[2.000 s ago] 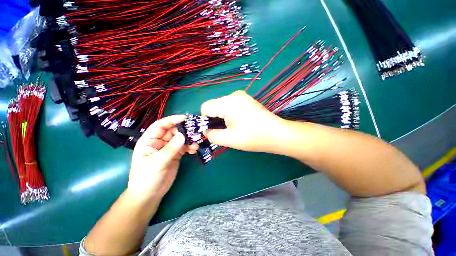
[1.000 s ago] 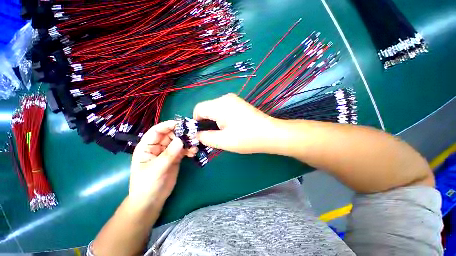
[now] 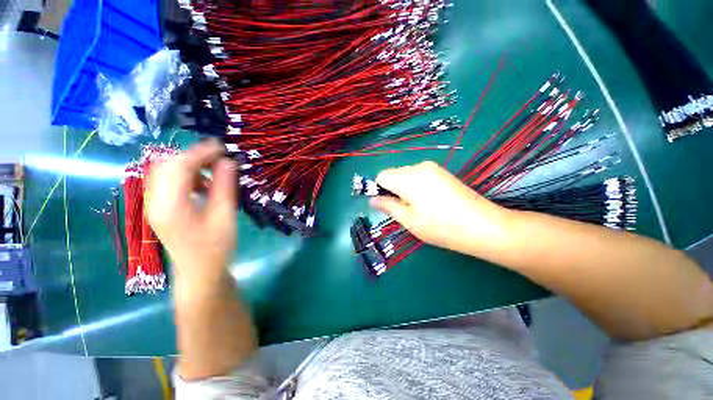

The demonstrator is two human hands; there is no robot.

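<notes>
My right hand (image 3: 430, 203) is closed on the left end of a bunch of black lead wires (image 3: 559, 209); silvery tips stick out past its fingers, and the other ends lie to the right. Beneath that hand is a smaller pile of red and black harnesses (image 3: 500, 160), with black housings (image 3: 366, 246) toward me. My left hand (image 3: 191, 207) is blurred, raised over the tied red wire bundle (image 3: 144, 226); whether its fingers hold anything is unclear.
A large fan of red and black harnesses (image 3: 313, 74) lies behind, black housings along its left edge. A blue bin (image 3: 102, 58) and clear plastic bag (image 3: 141, 98) are at upper left. A thick black wire bundle (image 3: 661, 58) lies far right. The bench's front edge curves before me.
My left hand has left the wire ends at my right hand and moved left over the red bundle. My right hand still holds the black wires. The view has shifted left.
</notes>
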